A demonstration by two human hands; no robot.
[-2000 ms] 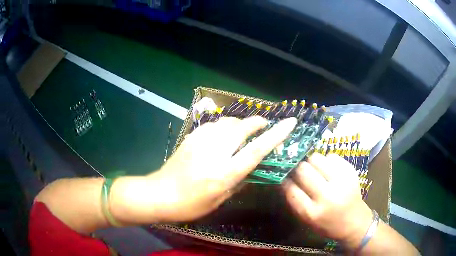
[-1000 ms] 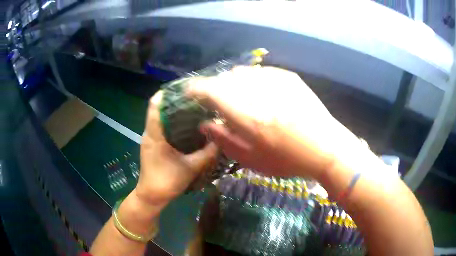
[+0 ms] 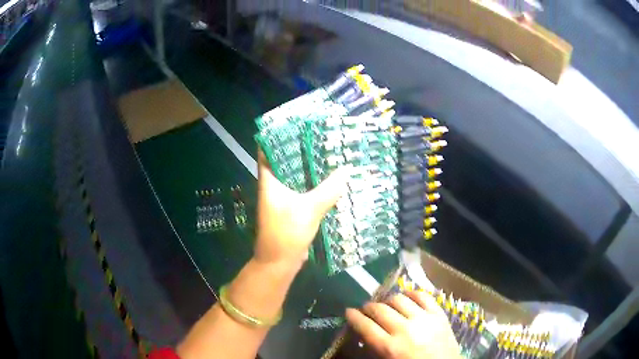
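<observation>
My left hand [image 3: 291, 217] holds several green circuit board panels [image 3: 357, 189] up in front of me, fanned in overlapping layers, thumb across the front. Their dark wire leads with yellow-orange ends point right and up. My right hand [image 3: 406, 326] is low at the left part of the open brown carton [image 3: 476, 280], its fingers bent over; whether it grips anything is hidden. The carton holds more boards with yellow-tipped leads [image 3: 525, 342]. White plastic wrap [image 3: 557, 319] lies at its right edge.
Small board pieces [image 3: 210, 214] lie on the green surface at left, another [image 3: 322, 322] beside the carton. A flat brown cardboard piece [image 3: 161, 111] lies further back. A cardboard box [image 3: 518, 38] sits on the white-edged bench at upper right. Yellow-black floor tape [image 3: 98, 245] runs at left.
The boards, bunched between both hands a second ago, are now fanned out in my left hand. My right hand has moved down to the carton. The view has swung left.
</observation>
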